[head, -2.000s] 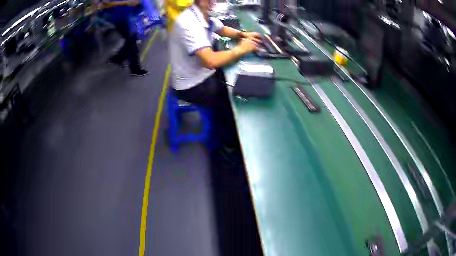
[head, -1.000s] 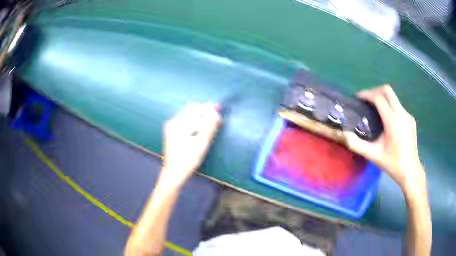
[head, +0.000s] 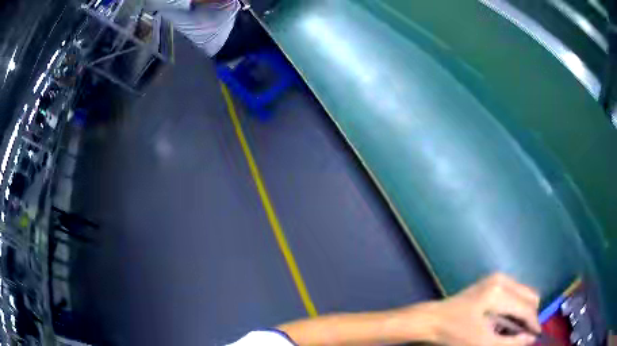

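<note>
My left hand (head: 497,311) is at the bottom right, reaching in from the lower left. Its fingers are closed on a thin dark tool that looks like tweezers (head: 515,323), pointing right. The tool's tip is blurred over the red parts (head: 557,328). The blue bin's rim (head: 559,303) and a yellow-tan strip (head: 573,286) show just right of the hand, mostly cut off. Part of a dark grey unit with shiny spots (head: 580,316) lies at the right edge. My right hand cannot be made out.
The glossy green worktop (head: 406,128) runs from top centre to lower right, with silver rails (head: 551,44) beyond. A blue stool (head: 260,81) and a person's white-clothed torso (head: 206,27) are at the upper left. A yellow line (head: 267,203) crosses the grey floor.
The view has swung left since one second ago, so the bin, unit and my left hand now sit at the lower right. My left hand is now beside the bin. My right hand has left view.
</note>
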